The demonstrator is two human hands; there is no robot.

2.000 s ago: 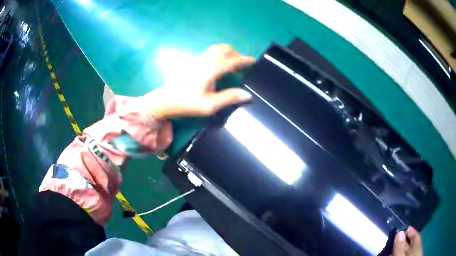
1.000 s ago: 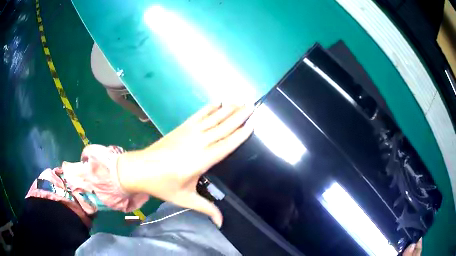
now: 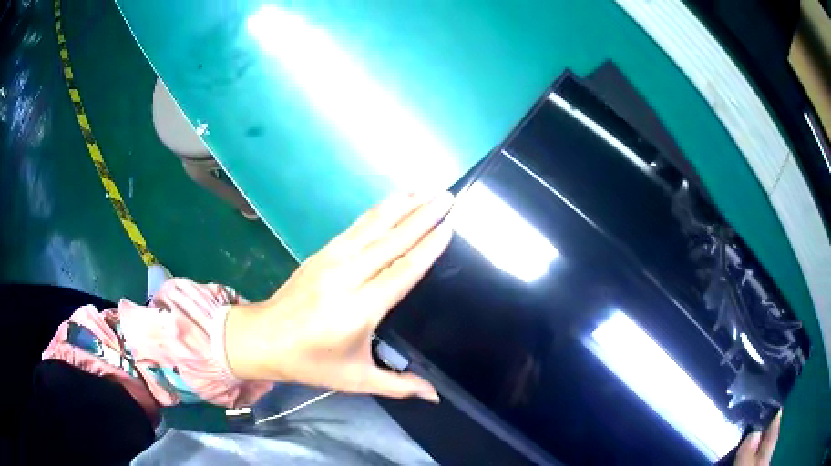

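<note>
A display assembly (image 3: pixel 519 309) lies screen up, glossy black with strong light reflections. Clear wrinkled film (image 3: pixel 729 291) shows along its far right side. My left hand (image 3: pixel 342 309) is spread against the assembly's left edge, fingers along the edge and thumb over the near left corner. It covers most of the hinge (image 3: pixel 392 355) there. My right hand (image 3: pixel 758 446) is cut off by the bottom edge; only fingertips show at the assembly's near right corner. A thin pale cable (image 3: pixel 296 407) hangs below my left hand. The black mat (image 3: pixel 638 105) shows under the far edge.
The green bench (image 3: pixel 383 55) has a bright reflection. A white rail (image 3: pixel 729 91) curves along its far right side. A stool-like pale seat (image 3: pixel 175 123) stands beyond the left bench edge. Yellow-black tape (image 3: pixel 100 173) marks the green floor.
My left hand was raised off the far left corner, then came down onto the left edge, and its thumb has slid slightly right. The assembly has shifted a little in view.
</note>
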